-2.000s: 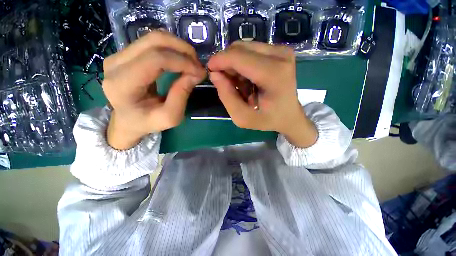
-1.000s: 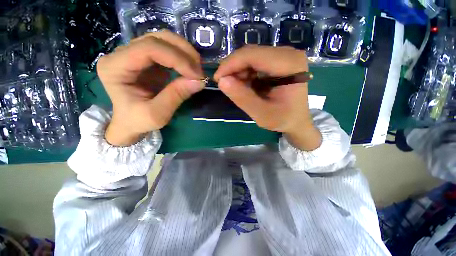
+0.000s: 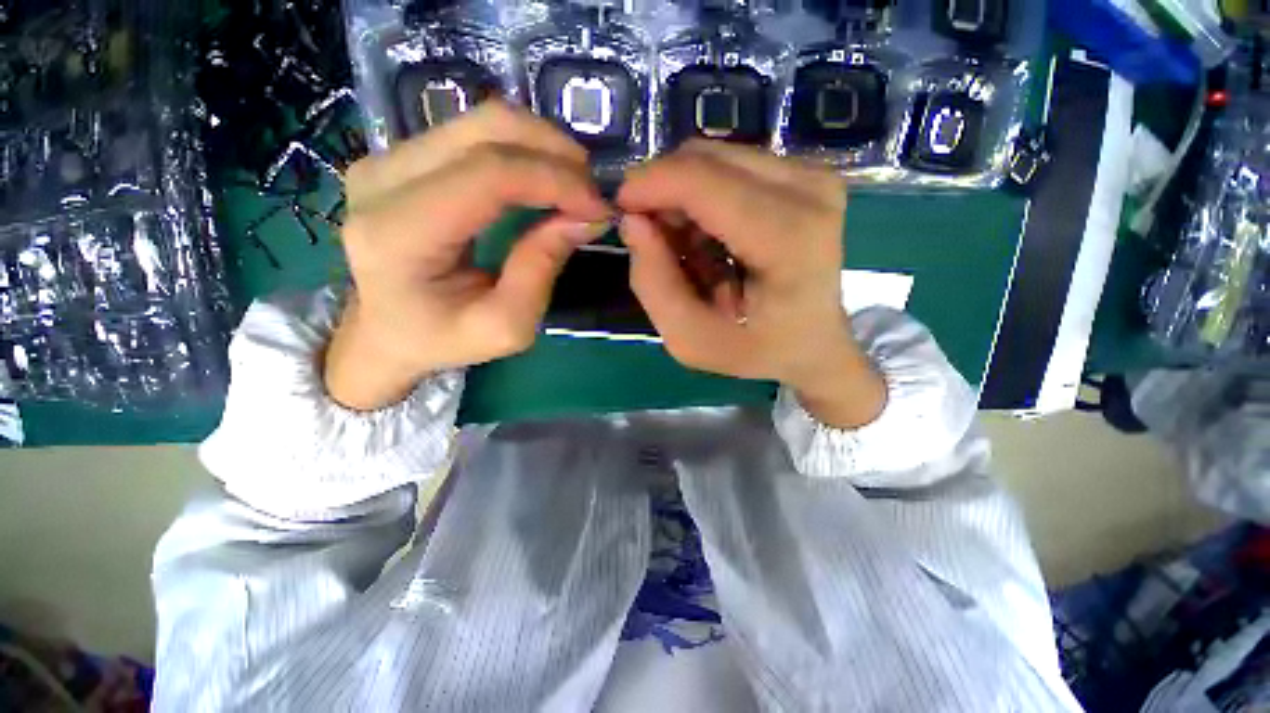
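My left hand [image 3: 460,244] and my right hand [image 3: 745,258] meet fingertip to fingertip above the bench. The left thumb and forefinger pinch a tiny part between the hands, too small to make out. The right hand holds the tweezers [image 3: 727,279], mostly hidden in its fingers; only a shiny part shows in the palm. Below the hands lies the dark adhesive sheet [image 3: 602,309] with a white edge, partly covered by the right hand; its white end [image 3: 880,290] shows right of that hand.
Behind the hands is the clear blister tray [image 3: 891,170] with black housings. Black angular frames [image 3: 300,167] lie left of it, beside clear blister trays [image 3: 112,279]. At right are a long black-and-white strip [image 3: 1052,237], a small module [image 3: 1028,160], more clear trays [image 3: 1209,265] and a grey sleeve [image 3: 1212,432].
The hands show slightly farther right, and so does the tray. The tweezers, level across the right hand a second ago, are turned back into the palm.
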